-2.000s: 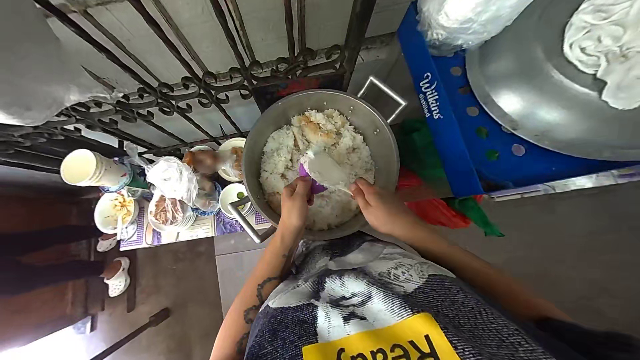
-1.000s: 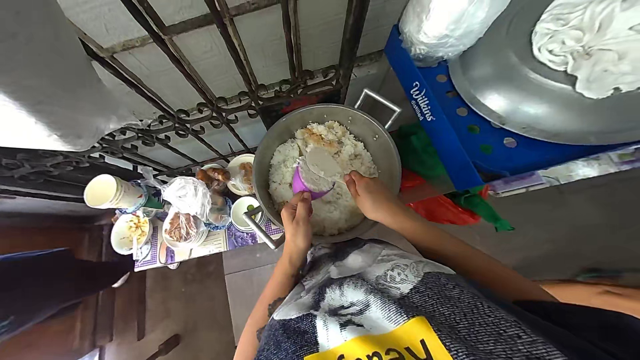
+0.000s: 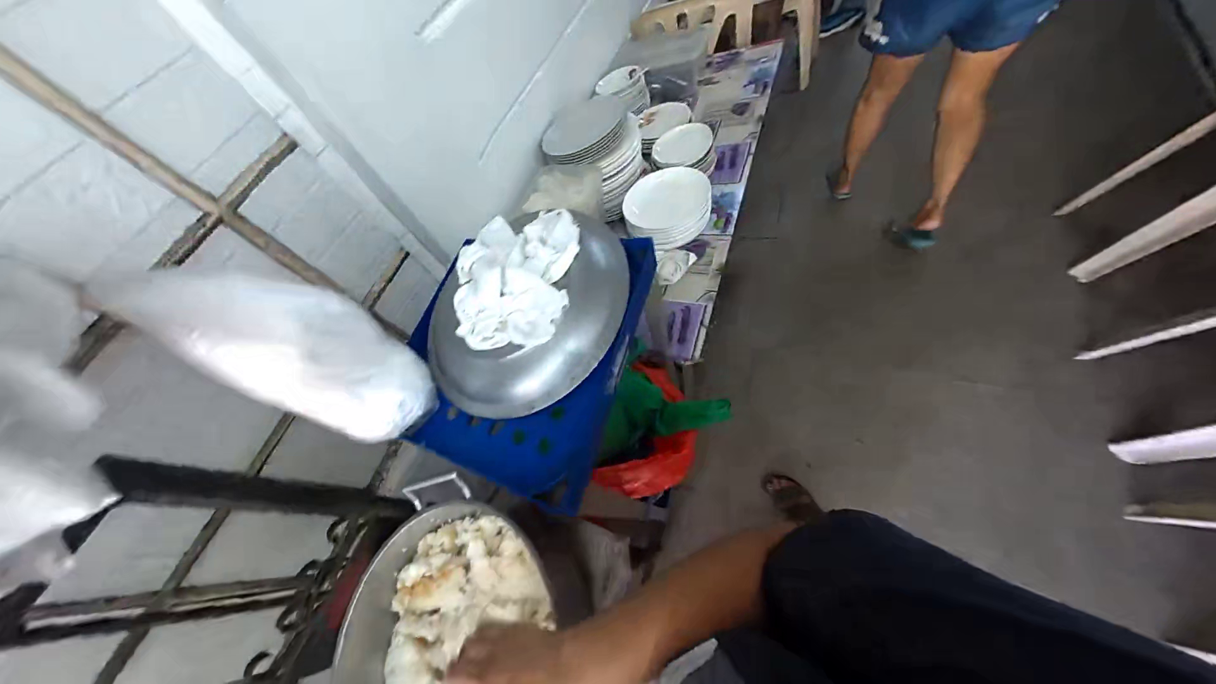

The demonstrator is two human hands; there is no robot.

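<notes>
At the lower left stands a metal pot point(image 3: 366, 608) of cooked rice point(image 3: 465, 579), partly browned on top. My right hand point(image 3: 518, 654) reaches over the rice at the bottom edge, blurred, with its fingers cut off by the frame; whether it holds anything cannot be told. My left hand is out of view. Beyond the pot, a round metal lid point(image 3: 589, 285) with a crumpled white cloth point(image 3: 513, 285) on it lies on a blue crate point(image 3: 560, 446).
White plates and bowls point(image 3: 668, 204) stand stacked on a patterned table cover point(image 3: 689, 323) along the wall. A red plastic bag point(image 3: 655, 465) with green material is beside the crate. White plastic bags point(image 3: 285, 351) hang near the metal grille point(image 3: 228, 489). Another person point(image 3: 950, 114) stands on the floor beyond.
The view has swung far to the right, toward the crate and floor. My left hand and the purple cup, over the rice before, are out of view.
</notes>
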